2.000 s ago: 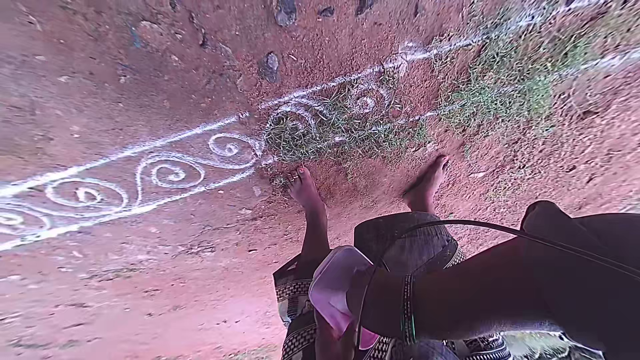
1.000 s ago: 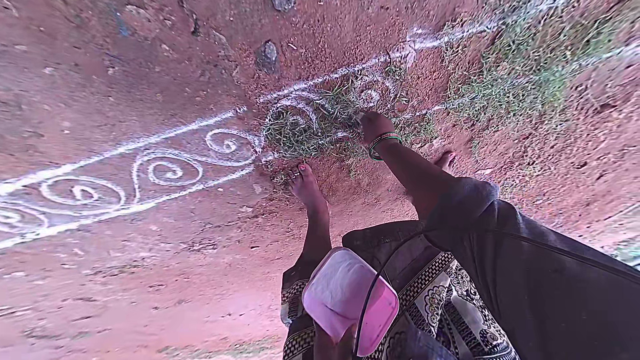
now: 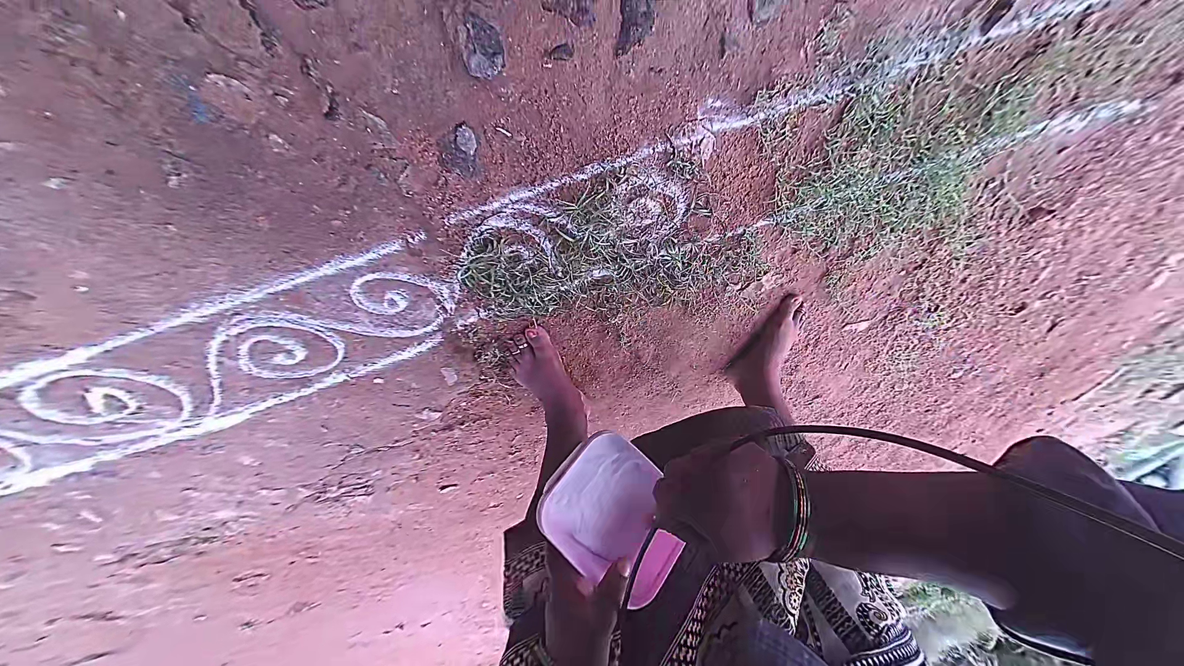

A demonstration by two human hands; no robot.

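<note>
My left hand [image 3: 592,592] grips a pink plastic container [image 3: 564,541] filled with white powder [image 3: 606,490], low in the middle of the view. Bangles circle the wrist of my right hand [image 3: 717,499], which is at the container's right rim; its fingers are bent, and whether powder is between them cannot be told. Beyond my feet, a band of white powder spirals [image 3: 291,351] between two white lines [image 3: 213,305] crosses the reddish ground. Part of the pattern lies over a grass patch [image 3: 601,250].
My bare feet [image 3: 546,370] stand just below the band. Dark stones [image 3: 481,46] are set in the soil above it. More grass [image 3: 888,176] grows at the upper right. A black cable [image 3: 888,435] hangs across my right arm, over my patterned garment [image 3: 740,601].
My right hand was down at the spiral on the grass one second ago and is now back beside the container. My left hand still holds the container.
</note>
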